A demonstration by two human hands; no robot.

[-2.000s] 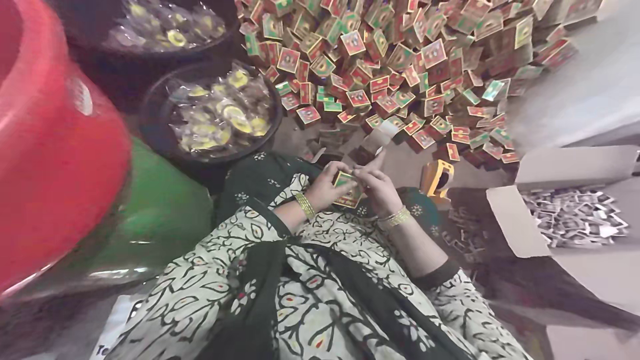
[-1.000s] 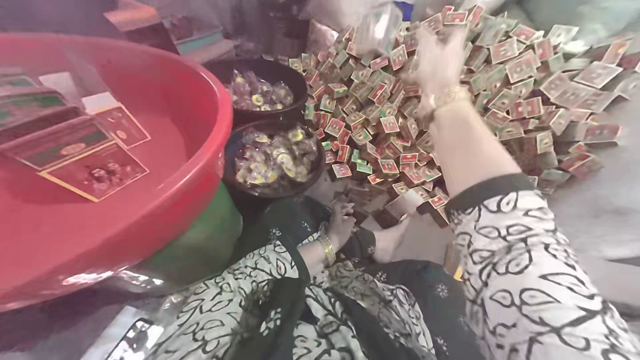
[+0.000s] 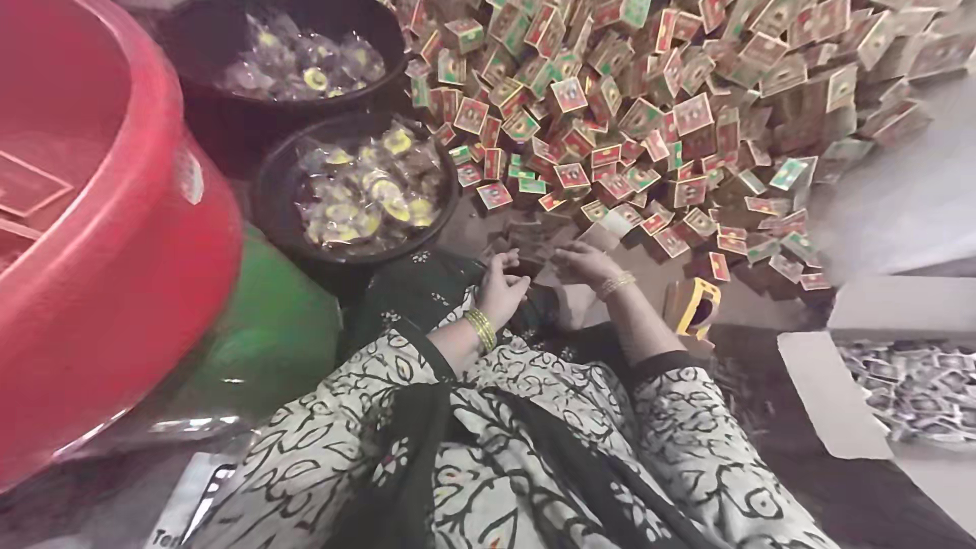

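My left hand (image 3: 503, 291), with yellow bangles at the wrist, is raised over my lap, its fingers curled and slightly apart. Facing it, my right hand (image 3: 585, 264) has its fingers bent toward a blurred, dark patch between the hands. Whether either hand holds something there, I cannot tell. Just beyond them lies a large heap of small red and green printed cardboard boxes (image 3: 572, 176). Nearest on the left is a dark round tub (image 3: 263, 187) holding clear-wrapped pieces with yellow round parts (image 3: 381, 187).
A second dark tub (image 3: 393, 46) of wrapped pieces stands behind the first. At far left a big red plastic tub (image 3: 175, 252) rises beside a green container (image 3: 282, 305). A yellow-edged object (image 3: 698, 309) lies right of my right arm, near an open carton (image 3: 820, 396) of small packets (image 3: 915, 389).
One second ago my right arm reached out over the heap of boxes; it is now back near my left hand. Two seconds ago both hands held a small box. The view has shifted.
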